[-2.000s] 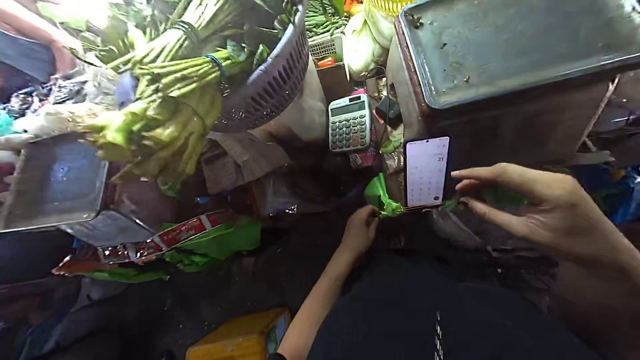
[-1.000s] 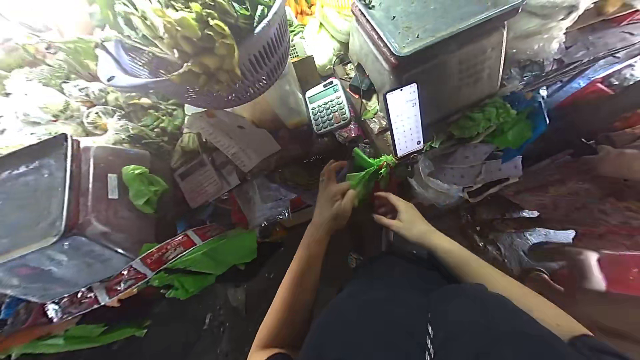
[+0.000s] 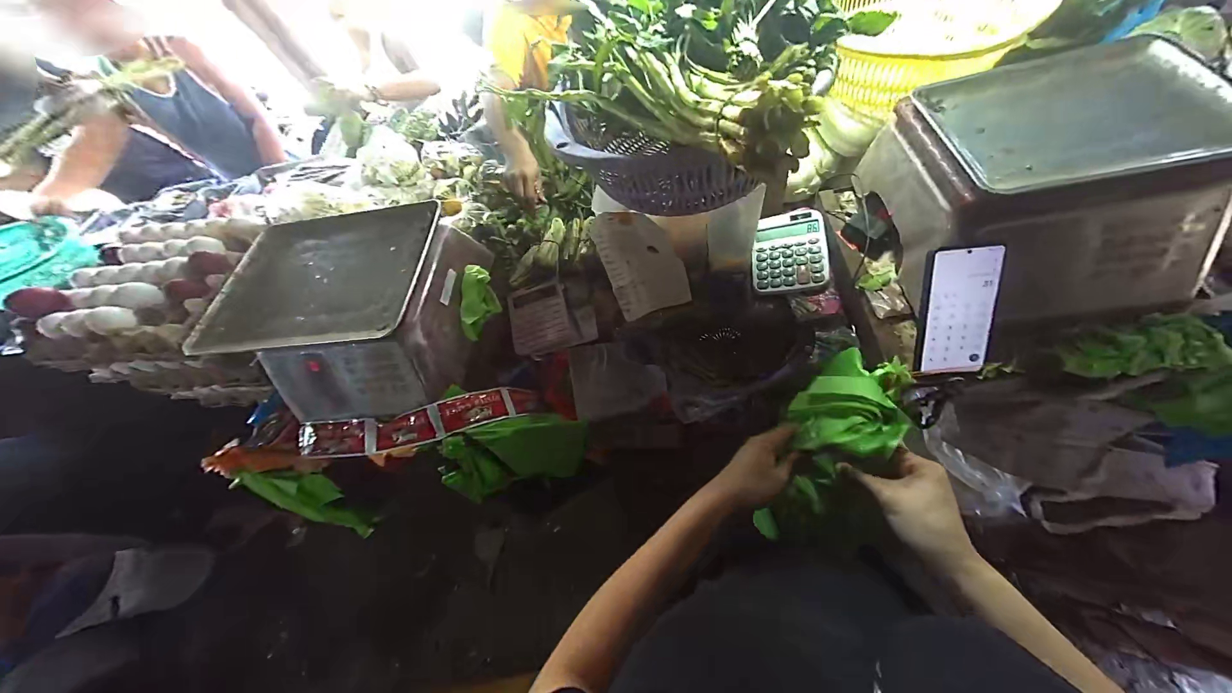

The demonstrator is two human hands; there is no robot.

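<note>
A crumpled green plastic bag [image 3: 847, 409] is held between my two hands. My left hand [image 3: 756, 472] grips its lower left side, and my right hand [image 3: 919, 500] pinches its lower right side. What the bag holds is hidden. Just beyond the bag on the right, a smartphone [image 3: 961, 310] showing a keypad leans upright against a metal weighing scale [image 3: 1059, 221]. A calculator [image 3: 790, 252] lies behind the bag, with a dark plastic basket [image 3: 722, 337] nearer to me on its left.
Leafy greens fill a grey plastic basket [image 3: 674, 183], behind which stands a yellow basket [image 3: 885, 82]. A second weighing scale [image 3: 327, 279] is at left, near stacked eggs [image 3: 144, 279]. Strung red sachets [image 3: 414, 428] line the edge. Other people, including one in a tank top [image 3: 192, 115], are across the stall.
Both hands are now at the green bag, which is spread wider than a second ago. My right hand has come from beside the phone to the bag. The view has swung noticeably.
</note>
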